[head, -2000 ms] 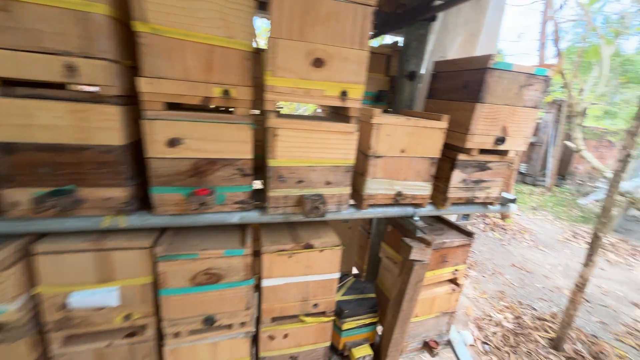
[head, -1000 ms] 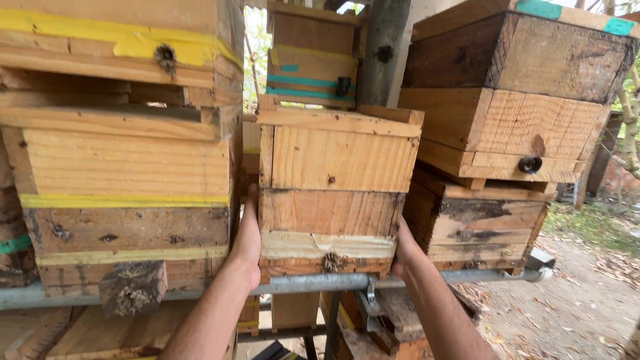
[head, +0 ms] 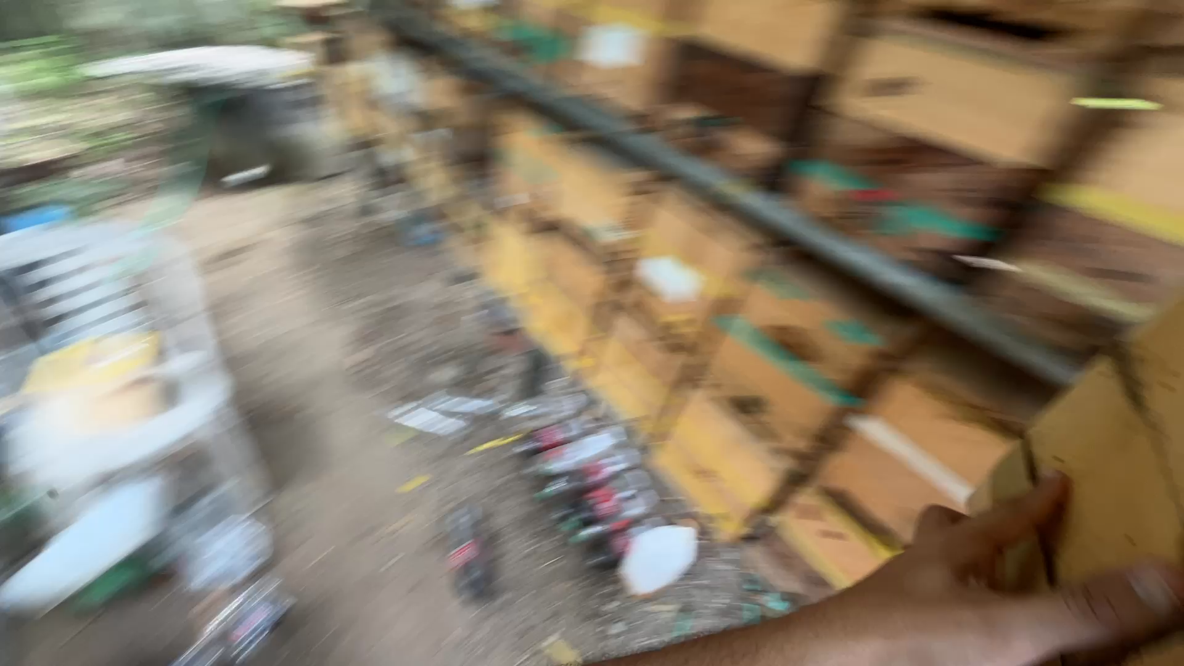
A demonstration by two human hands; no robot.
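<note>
At the lower right my left hand [head: 980, 573] is pressed on the side of a wooden hive box [head: 1101, 453], its fingers and thumb spread over the wood. Only part of this box shows, cut off by the right edge of the view. My right hand is out of view. Behind the box, stacked wooden hive boxes [head: 768, 342] with green, yellow and white tape stand below a metal rail [head: 740, 194], and more stacks rest above it. Motion blur hides the fine detail.
A white plastic chair [head: 176, 398] with a yellow thing on it stands at the left. Plastic bottles [head: 592, 490] and a white piece [head: 659, 559] lie on the dirt ground beside the lower boxes. Further back stands a dark drum-like container [head: 268, 129] with a pale top.
One second ago both hands held a hive box on the rail. Now the left hand is on a box close to the camera, away from the rail. The view has swung strongly left.
</note>
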